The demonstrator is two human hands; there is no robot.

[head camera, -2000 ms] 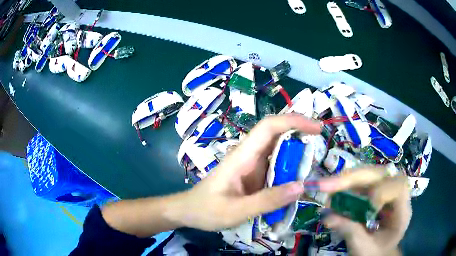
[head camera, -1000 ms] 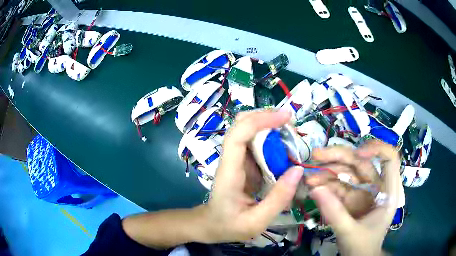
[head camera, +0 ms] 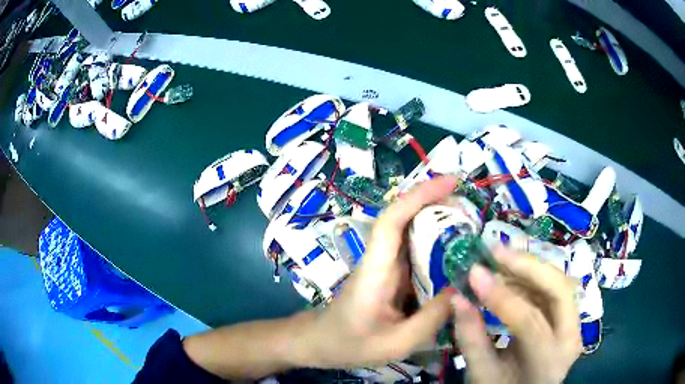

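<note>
My left hand (head camera: 375, 292) holds a white housing shell (head camera: 434, 219) with a blue battery (head camera: 437, 262) inside, its rounded end facing up. My right hand (head camera: 526, 304) pinches a green circuit board (head camera: 462, 256) between its fingers, over the shell's open side. The board is blurred, and I cannot tell whether it sits in the shell. A small pale connector (head camera: 502, 341) hangs below my right fingers. A heap of white shells with blue batteries, such as this shell (head camera: 304, 124), lies under and around both hands.
A smaller heap of shells (head camera: 98, 90) lies at left on the dark green worktop (head camera: 135, 176). A grey rail (head camera: 263, 66) runs behind. Flat cover plates (head camera: 505, 31) and some shells lie on the belt beyond. A blue stool or bin (head camera: 82, 274) stands at lower left.
My right hand has gone from loose wires and a pale connector to the green board, which is now over the shell. The shell is turned in my left hand. The plates and shells on the belt have shifted.
</note>
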